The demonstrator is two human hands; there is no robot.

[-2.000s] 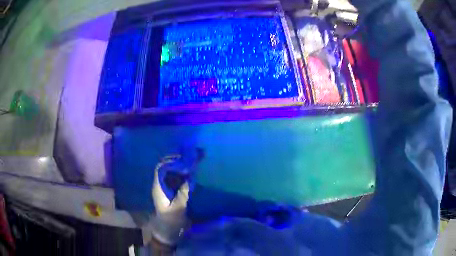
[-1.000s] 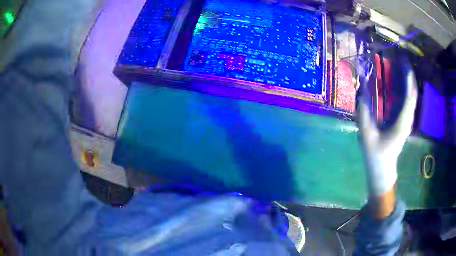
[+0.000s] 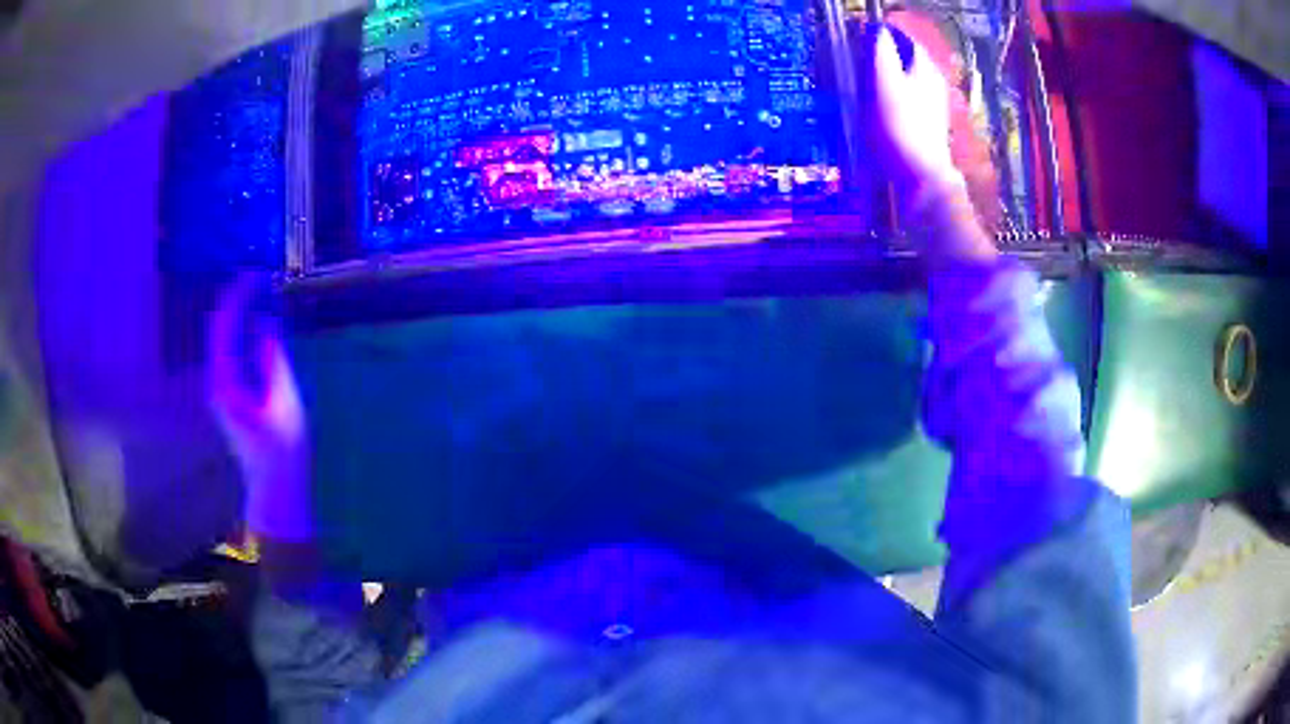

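Note:
A large circuit board (image 3: 594, 106) glows blue under violet light, with pink and bright small parts along its near side. Its frame (image 3: 566, 255) has a dark near rim with pinkish edges. My right hand (image 3: 917, 106), in a white-backed glove with dark fingers, is at the frame's right side; its fingertips are partly hidden, and I cannot tell if it grips the rail. My left hand (image 3: 258, 382) is blurred, low at the left, near the frame's near left corner. I cannot tell whether it holds anything.
A green surface (image 3: 608, 410) lies between my body and the frame. A narrower blue panel (image 3: 227, 177) is left of the board. Red parts (image 3: 1132, 127) and metal rails are at the right. A ring (image 3: 1235, 364) is on the green surface at far right.
My right hand has moved left from the red parts to the frame's right side. My left hand has come into view at the left. The board appears closer and more level.

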